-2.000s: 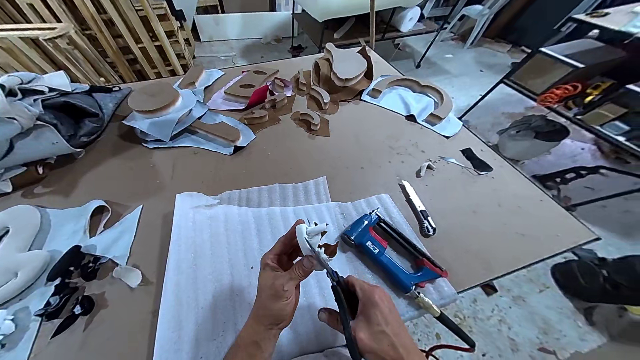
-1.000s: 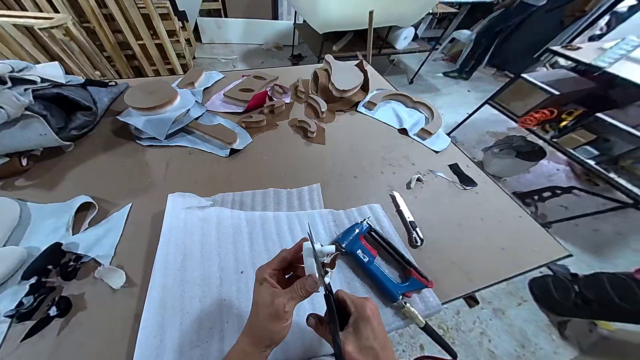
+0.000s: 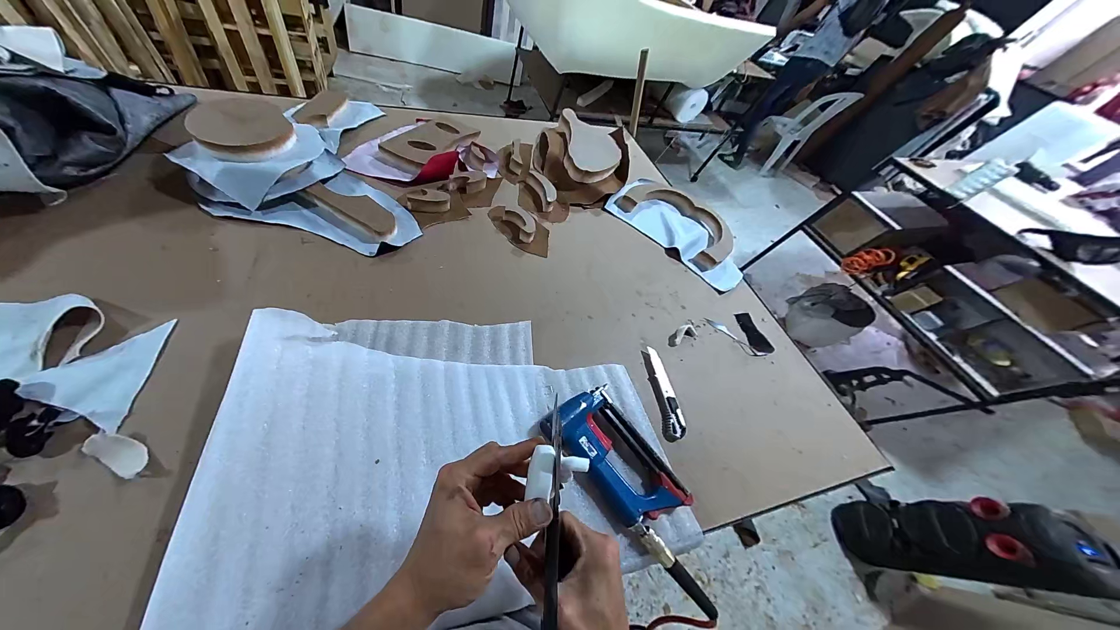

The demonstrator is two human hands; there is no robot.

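My left hand [image 3: 472,525] pinches a small white piece [image 3: 541,472] between thumb and fingers, above a white foam sheet [image 3: 367,455]. My right hand [image 3: 582,569] grips dark-handled scissors [image 3: 553,516]; the blades point away from me and cross the white piece, part of which sticks out on their right side. Just right of both hands a blue pneumatic stapler [image 3: 612,464] lies on the foam sheet with its hose attached. A snap-off utility knife [image 3: 665,394] rests on the brown table beyond it.
Foam-padded shapes [image 3: 241,127] on light blue fabric and brown padded pieces [image 3: 525,188] lie along the table's far side. Fabric and black scraps [image 3: 96,376] are at left. A shelf rack [image 3: 954,306] stands right of the table [image 3: 770,437]; a person [image 3: 805,70] is in the background.
The white piece's pose between my fingers has changed, and the scissors have turned more upright across it. The view has shifted somewhat.
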